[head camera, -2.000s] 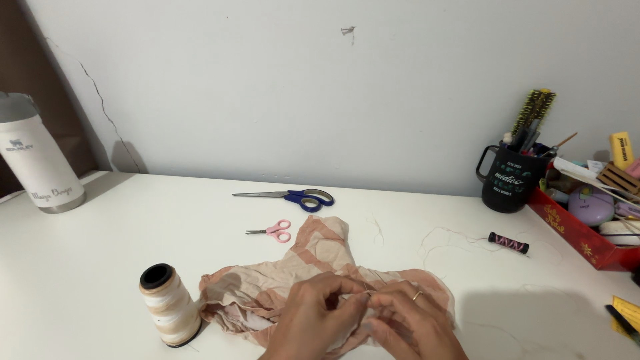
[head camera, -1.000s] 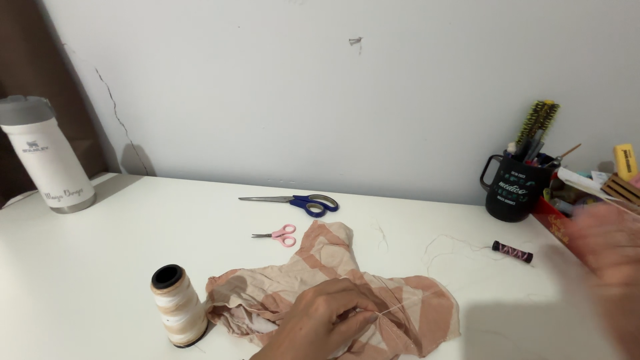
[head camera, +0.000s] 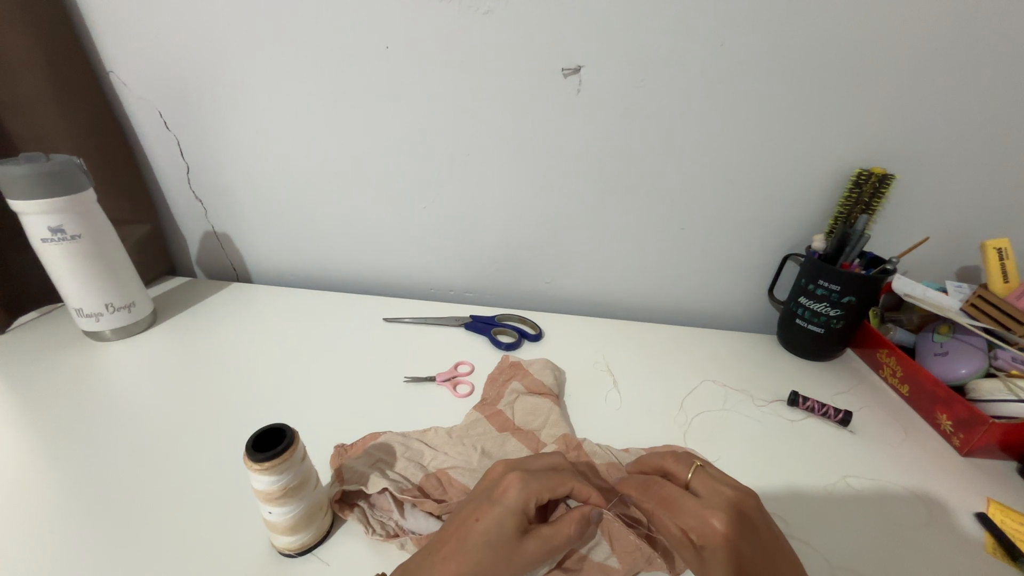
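Note:
A crumpled fabric piece in beige and dusty pink (head camera: 512, 400) lies at the bottom middle. Over it, my left hand (head camera: 524, 512) pinches the cloth between thumb and fingers. My right hand (head camera: 704, 504), with a gold ring, is close beside it, fingers bent at the same spot; a fine thread (head camera: 614, 502) runs between the two. Whether a needle is there cannot be made out. Left of the cloth stands a cone of white and tan thread (head camera: 290, 496). Small pink-handled scissors (head camera: 444, 378) and larger blue-handled scissors (head camera: 488, 328) lie behind the cloth.
A small dark spool with pink thread (head camera: 819, 408) lies at the right, loose thread trailing from it. Behind are a black mug (head camera: 820, 312) holding a brush and pens, and a red box (head camera: 920, 400) of small items. A white Stanley bottle (head camera: 84, 264) stands far left, near the wall.
One second ago my right hand was blurred at the far right, raised near the red box; now it is back at the cloth beside my left hand. My left hand has stayed on the cloth.

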